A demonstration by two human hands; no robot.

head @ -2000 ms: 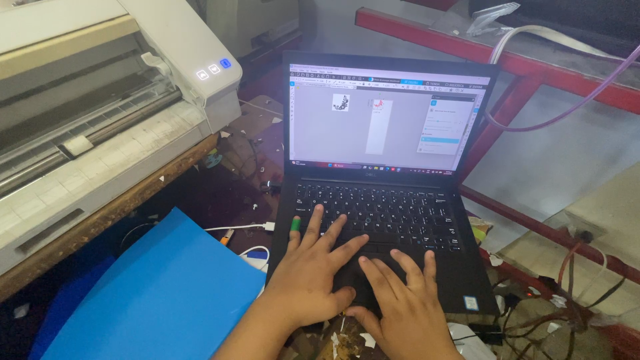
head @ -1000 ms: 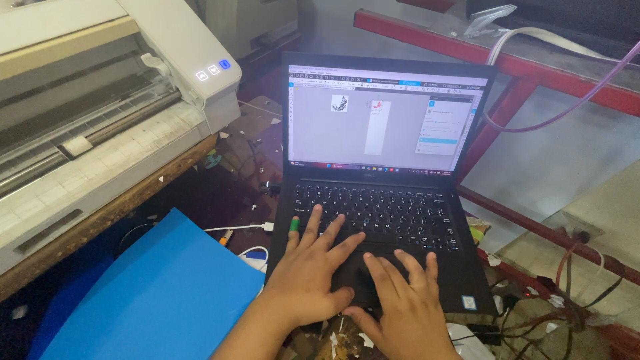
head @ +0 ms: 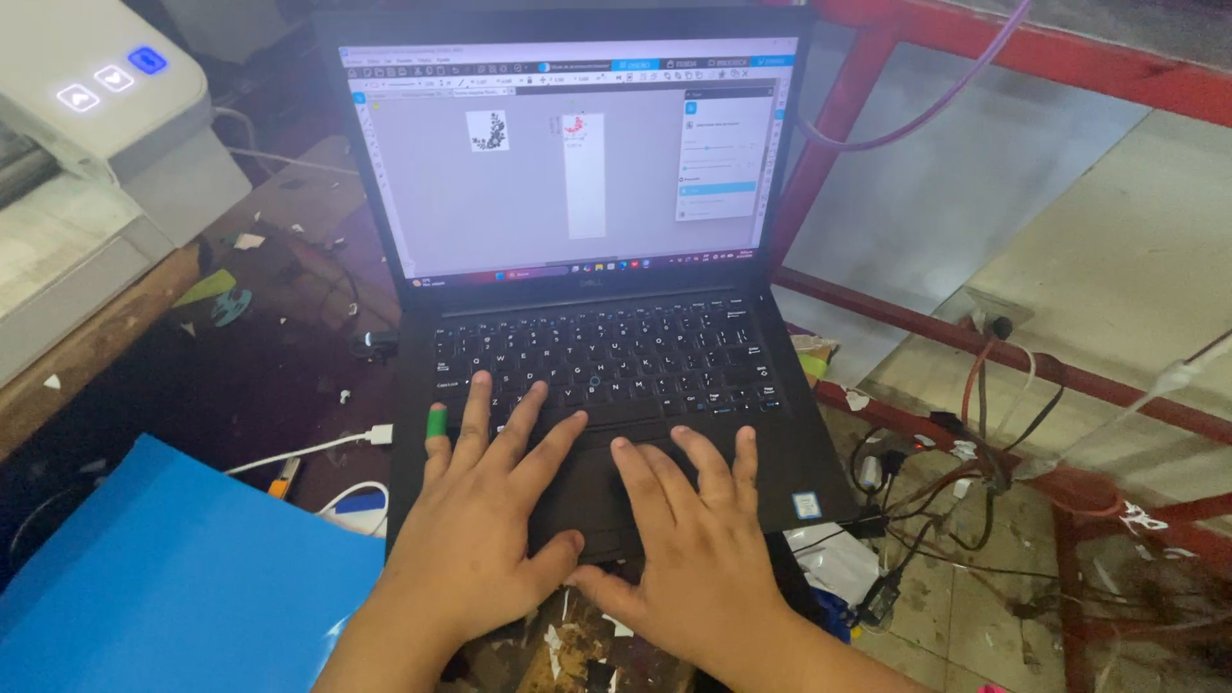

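A black Dell laptop [head: 592, 500] stands open in front of me, its lit screen [head: 481, 212] showing a design program with a dark floral picture and a red figure on a tall white strip. My left hand [head: 481, 520] lies spread over the lower left of the keyboard [head: 597, 356] and the palm rest, with green tape [head: 437, 421] round the little finger. My right hand [head: 693, 549] rests on the touchpad area and palm rest, fingers apart. The two thumbs nearly meet at the laptop's front edge. Neither hand holds anything.
A white cutting plotter [head: 144, 164] with lit buttons stands at upper left. Blue sheet material [head: 192, 577] lies at lower left, near a white cable [head: 298, 452] and an orange-handled tool [head: 285, 477]. Red metal framing [head: 962, 346], tangled cables [head: 924, 500] and scraps are at right.
Both hands remain over the laptop in much the same pose. Nothing has plainly been taken or let go.
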